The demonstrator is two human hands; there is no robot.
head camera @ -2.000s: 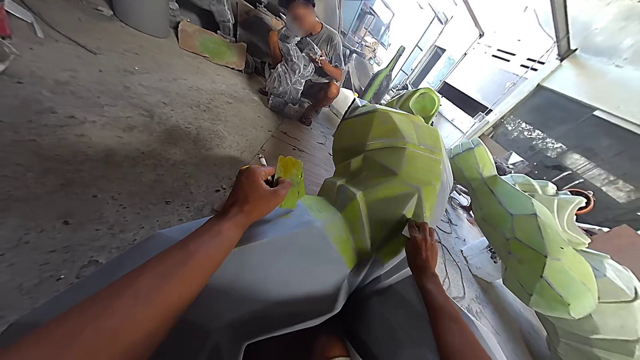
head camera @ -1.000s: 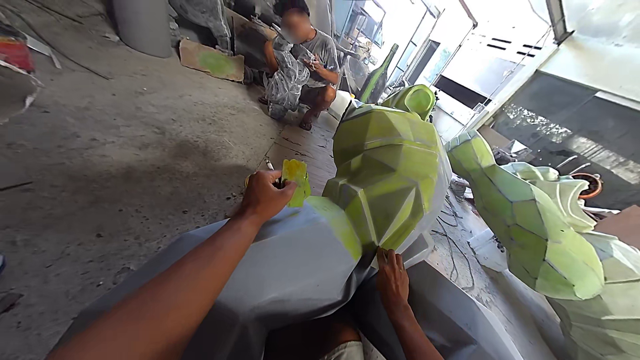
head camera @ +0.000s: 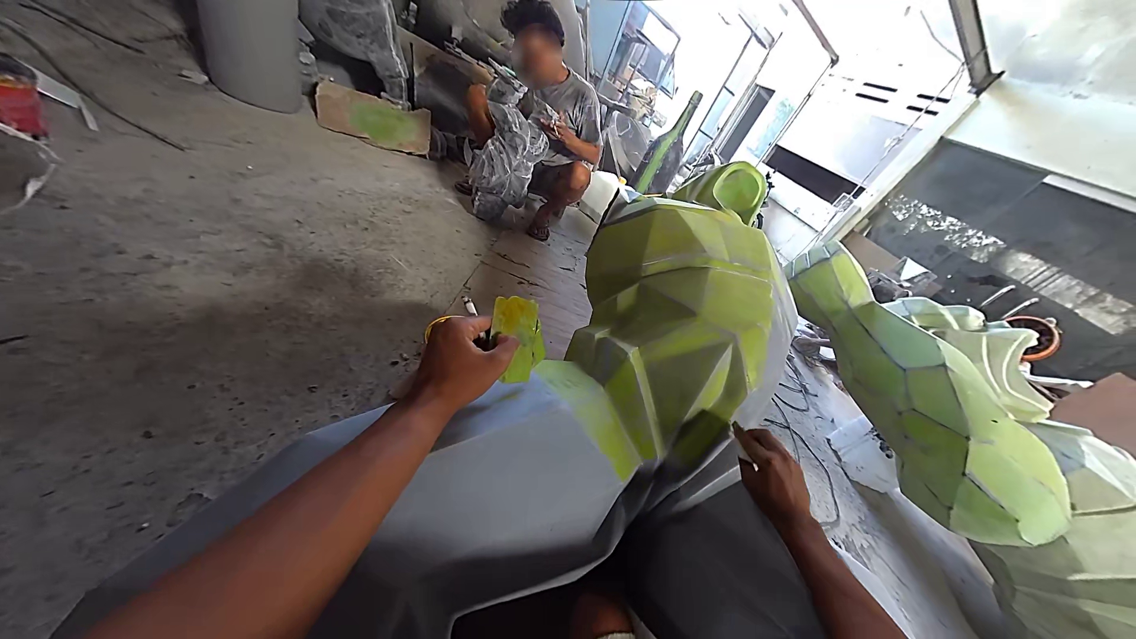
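Note:
A faceted sculpture, grey below and coated yellow-green on its upper part (head camera: 679, 302), lies in front of me. My left hand (head camera: 463, 359) grips a small flat piece smeared yellow-green (head camera: 518, 337), above the grey faceted body (head camera: 497, 470); a cigarette-like white stick (head camera: 469, 305) and a yellow ring-shaped edge show beside the fingers. At the lower right edge of the green part is my right hand (head camera: 774, 470), its fingers closed on a small thin tool (head camera: 744, 445) that is mostly hidden. The tool's tip is close to the surface there.
Another green faceted form (head camera: 932, 390) stands at the right, near an orange-rimmed pot (head camera: 1034, 339) and cables (head camera: 812, 444) on the floor. A person (head camera: 568, 115) squats ahead, holding a grey translucent, faceted-looking object (head camera: 510, 155). A stained cardboard sheet (head camera: 373, 120) lies behind.
My right hand has moved from the green part's side down to its lower edge, then a little right and up. My left hand keeps holding the smeared piece.

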